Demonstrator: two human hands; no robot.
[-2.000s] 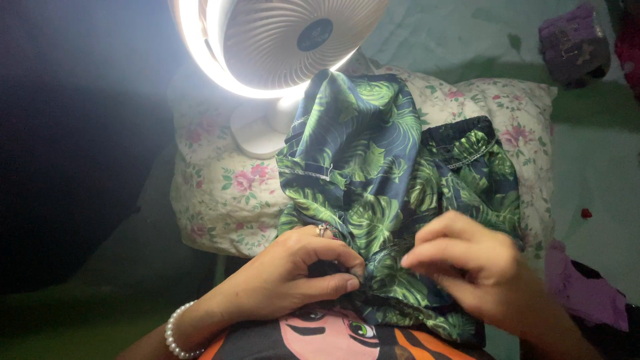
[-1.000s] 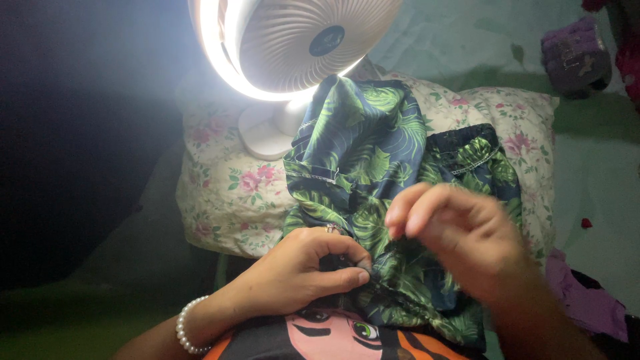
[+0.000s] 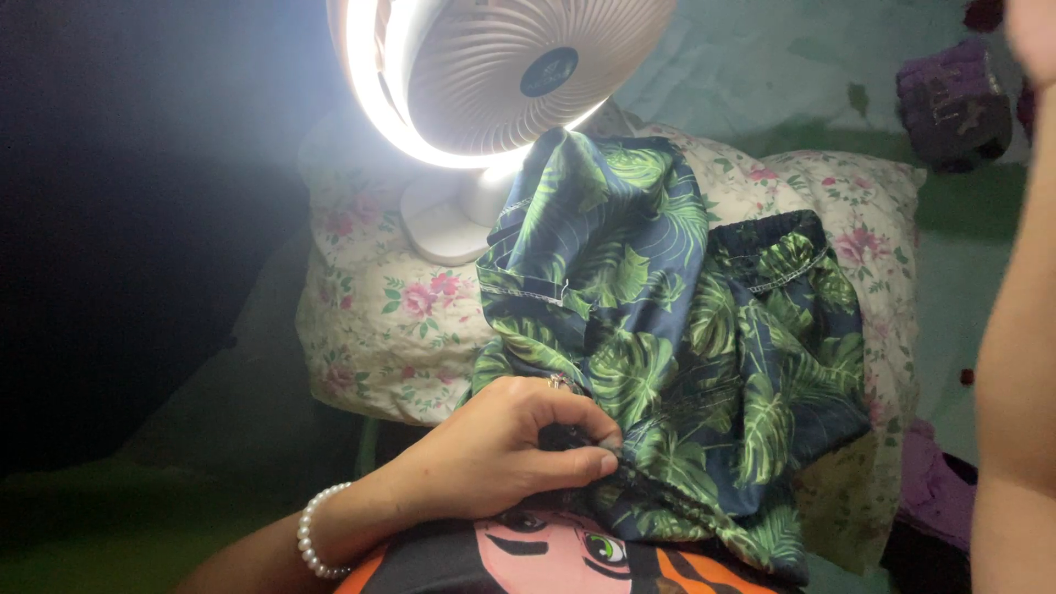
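My left hand (image 3: pixel 528 445), with a ring on a finger and a pearl bracelet at the wrist, pinches the dark edge of leaf-print fabric shorts (image 3: pixel 635 330) between thumb and forefinger. The navy and green garment lies partly on my lap and partly over a floral pillow (image 3: pixel 396 355). White stitching runs along its hems. My right hand (image 3: pixel 1031 41) is raised at the top right corner, mostly cut off by the frame edge, so its fingers are hidden; the forearm runs down the right side. Whether it holds anything, I cannot tell.
A white fan with a lit ring light (image 3: pixel 528 74) stands on the pillow's upper left. A purple and dark fabric item (image 3: pixel 953 103) lies at the upper right, and purple cloth (image 3: pixel 932 487) lies at the lower right. The left side is very dark.
My right hand has moved up and away from the garment to the right edge, where it was near the left hand before. My left hand keeps its pinch on the fabric.
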